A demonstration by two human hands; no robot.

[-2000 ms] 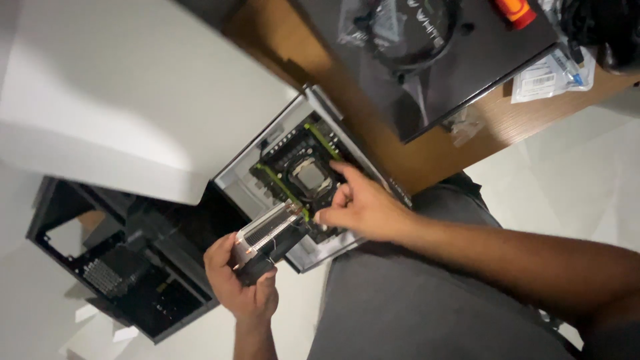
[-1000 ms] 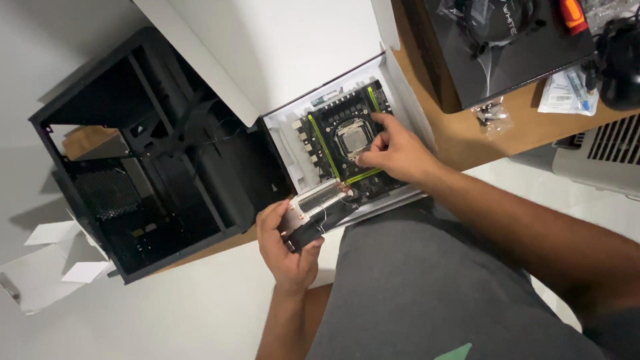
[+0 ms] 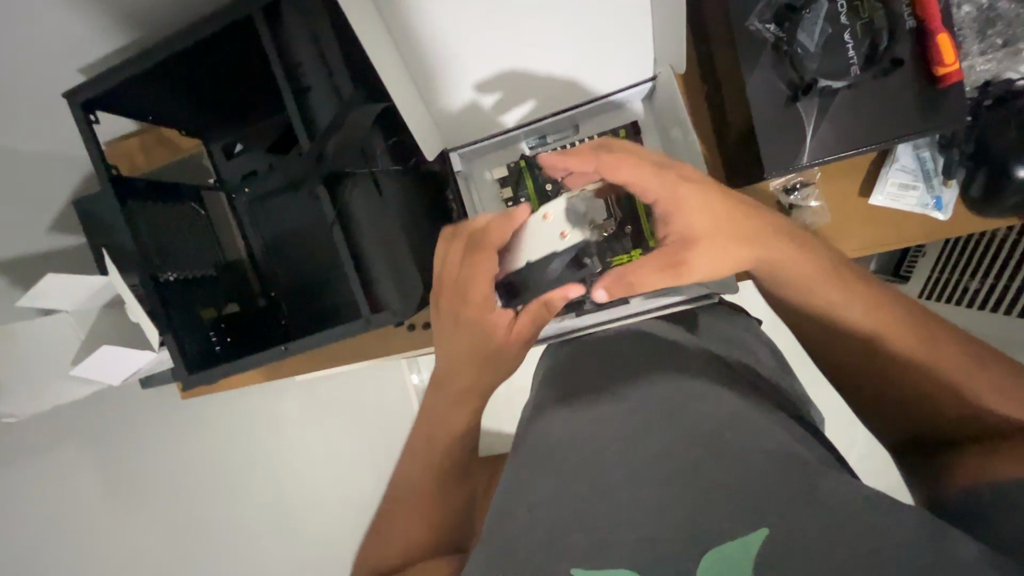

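Observation:
My left hand (image 3: 480,296) grips a CPU cooler (image 3: 552,236) by its left side; the cooler has a white fin stack, copper pipe ends and a black fan. It is over a black motherboard (image 3: 524,180) with green slots, which lies in an open white-lined box (image 3: 680,120). My right hand (image 3: 672,216) arches over the board, its thumb at the fan's lower right corner and its fingers near the board's upper edge. Whether it grips the cooler is not plain. The cooler and my hands hide much of the board, the CPU socket included.
A black computer case (image 3: 312,200) lies at left, beside the box. At right, a dark product box (image 3: 840,104) carries a coiled cable and a red-orange tool (image 3: 938,48). Small plastic bags (image 3: 800,196) and a white packet (image 3: 912,180) lie on the wooden table (image 3: 852,224).
The cooler has moved from the board's lower edge to over its middle, in my left hand. My right hand has left the CPU socket and spread over the board and the cooler's side.

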